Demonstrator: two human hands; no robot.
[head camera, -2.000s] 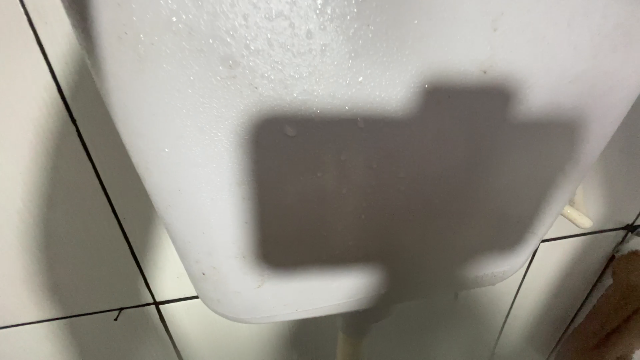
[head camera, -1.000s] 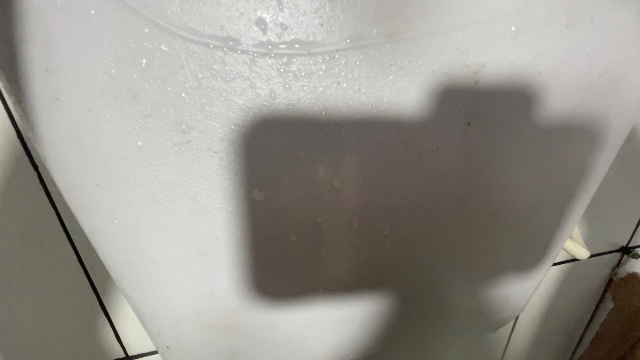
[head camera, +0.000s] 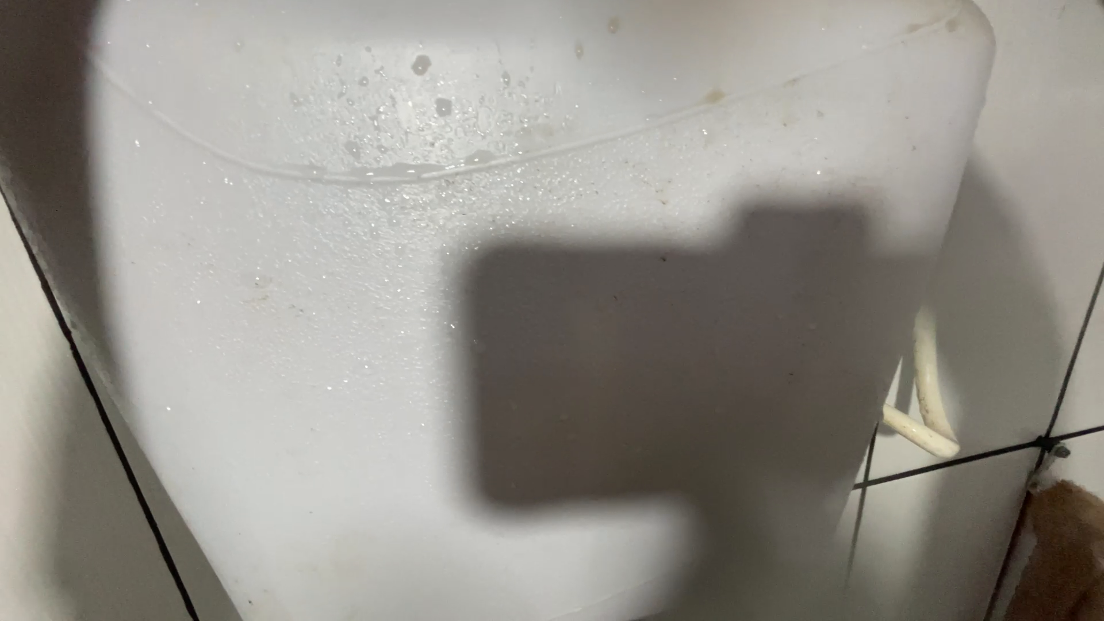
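Neither my left hand nor my right hand shows in the head view, so what they hold or touch is hidden. A large white plastic lid or panel (head camera: 285, 414), wet with water drops, fills most of the view. A curved raised line crosses its upper part. Small brown specks dot its surface. A dark, blocky shadow lies over its middle and right side. Beyond its right edge a bent cream-coloured plastic piece (head camera: 930, 440), perhaps a handle or hose, sticks out.
White tiles (head camera: 992, 526) with dark joints surround the white plastic on both sides. At the lower right corner is a brown patch (head camera: 1061, 552) with a ragged pale edge. A dark shadow falls along the upper left.
The view has shifted over the white plastic; its curved line and upper right corner now show, while the rounded bottom edge seen two seconds ago has left the view.
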